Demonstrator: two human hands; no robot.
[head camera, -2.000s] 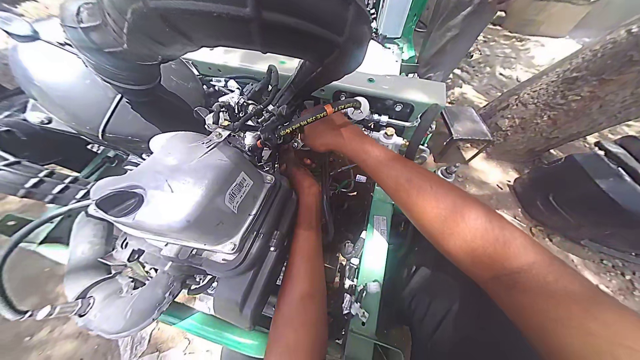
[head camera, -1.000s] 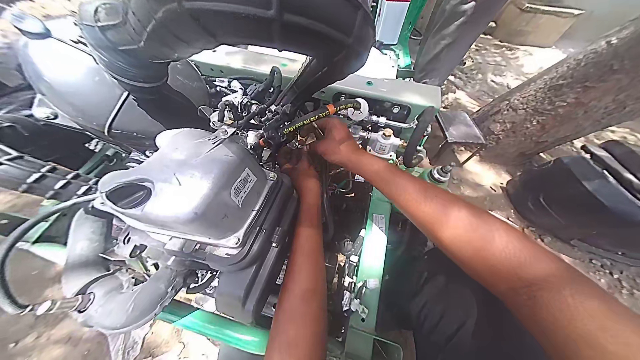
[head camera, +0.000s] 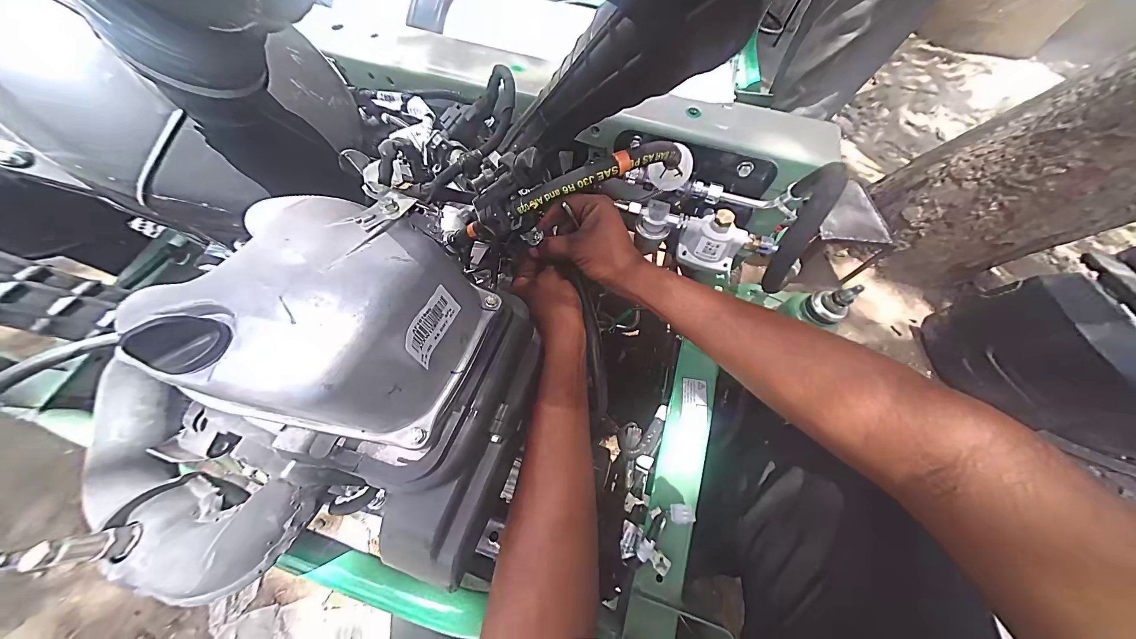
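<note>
My left hand reaches in beside the engine's grey metal cover, its fingers mostly hidden under the other hand. Just above it, my right hand has thumb and index finger bent close together near a small metal fitting; a thin piece shows at the fingers, but what they grip is unclear. A black rubber hose with yellow print and orange bands runs right above my right hand. Wiring and connectors crowd the area to the upper left. A dark cable passes down beside my left wrist.
A green frame rail runs below my right forearm. A metal filter or regulator unit sits right of my hands. Large black ducting hangs overhead. Loose white connectors lie low by the rail. A tree trunk stands at right.
Both hands stay at the same spot beside the engine, with small changes in the right fingers. The view has moved, and the overhead duct appears in a different place.
</note>
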